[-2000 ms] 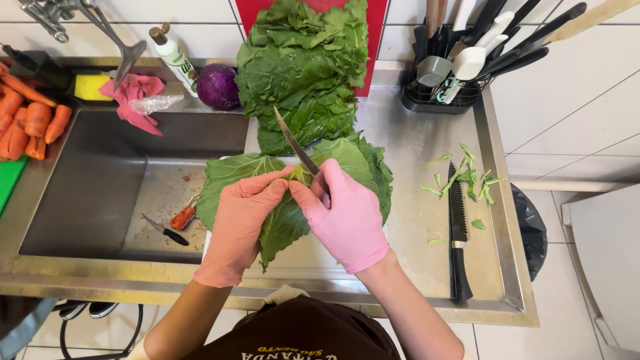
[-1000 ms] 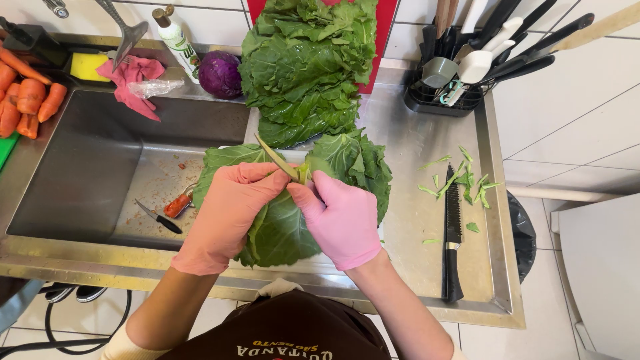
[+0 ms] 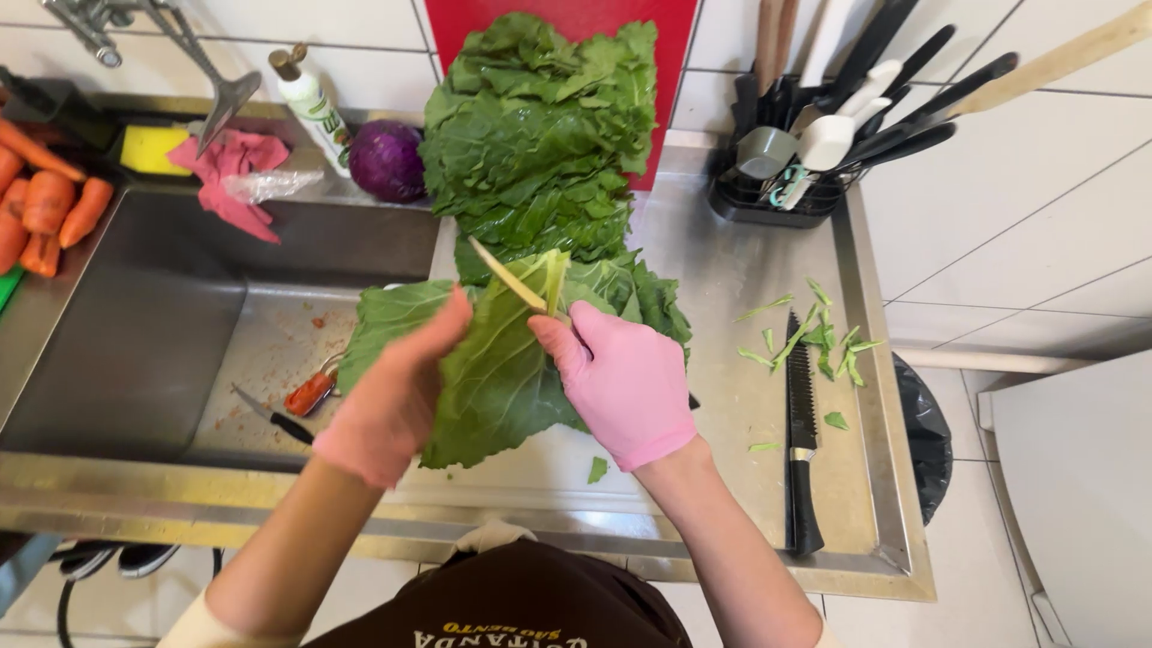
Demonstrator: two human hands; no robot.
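Note:
My right hand (image 3: 621, 387), in a pink glove, is closed around a knife (image 3: 508, 275). Its blade points up and left, and a bit of dark handle shows past the palm. Thumb and fingers also pinch the pale stem (image 3: 555, 279) of a large green leaf (image 3: 504, 378), which hangs below the blade. My left hand (image 3: 396, 387), gloved and blurred, is beside the leaf's left part with nothing visible in it. More leaves lie behind on a white board (image 3: 531, 477). A stack of leafy greens (image 3: 540, 135) rests farther back, before a red board (image 3: 670, 108).
At right, a serrated black knife (image 3: 800, 396) lies by green trimmings (image 3: 823, 333). Behind it stands a utensil rack (image 3: 774, 207). The steel sink (image 3: 117, 315) at left holds a small knife (image 3: 292, 427) and an orange-red item (image 3: 309, 394). Carrots (image 3: 49, 202), a red cabbage (image 3: 387, 162) and a bottle (image 3: 310, 108) sit behind.
My left hand has come away from the stem and moved left and down. The leaf's stem now stands up at my right hand, beside the blade.

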